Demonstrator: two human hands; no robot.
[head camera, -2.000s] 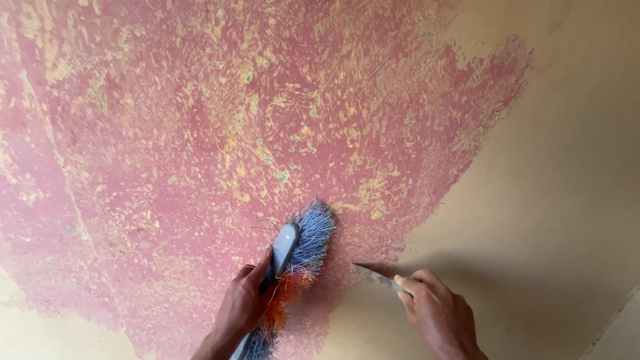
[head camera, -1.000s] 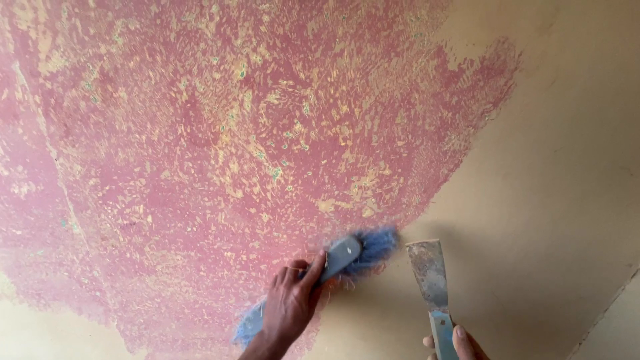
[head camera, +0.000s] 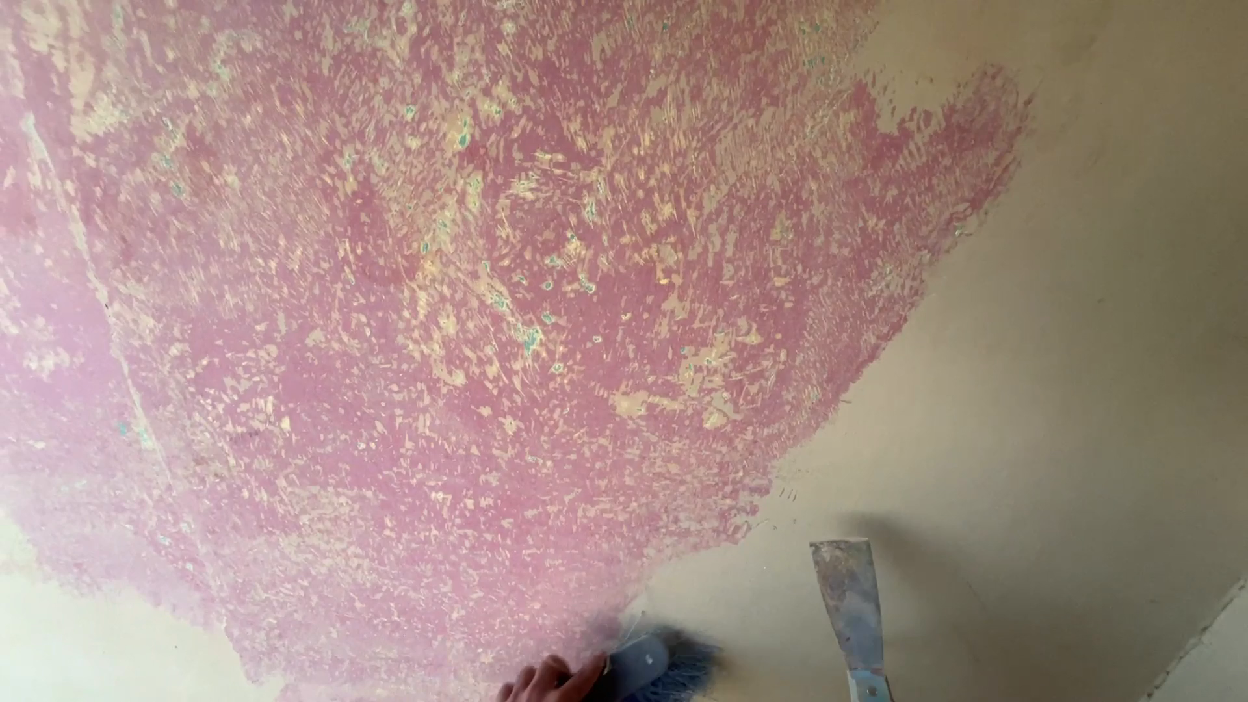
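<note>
At the bottom edge, my left hand (head camera: 554, 680) grips a blue-bristled hand brush (head camera: 639, 668), its bristles pointing right, slightly blurred, over the lower edge of the pink patch. The brush's lower part and most of the hand are cut off by the frame. To the right, a paint scraper (head camera: 853, 595) with a stained metal blade stands upright in view, blade up, before the beige wall; only the top of its light blue handle shows. My right hand is out of view below it. Mottled pink paint (head camera: 468, 390) with cream and green flecks covers much of the wall.
Smooth beige wall surface (head camera: 1053, 419) lies right of the pink patch, with the scraper's shadow on it. A pale crack line (head camera: 97, 283) runs down the left side. An edge or seam (head camera: 1194, 639) crosses the lower right corner.
The left hand and brush have moved down toward the bottom edge. The scraper has turned from pointing left to blade up, and the right hand has dropped out of view.
</note>
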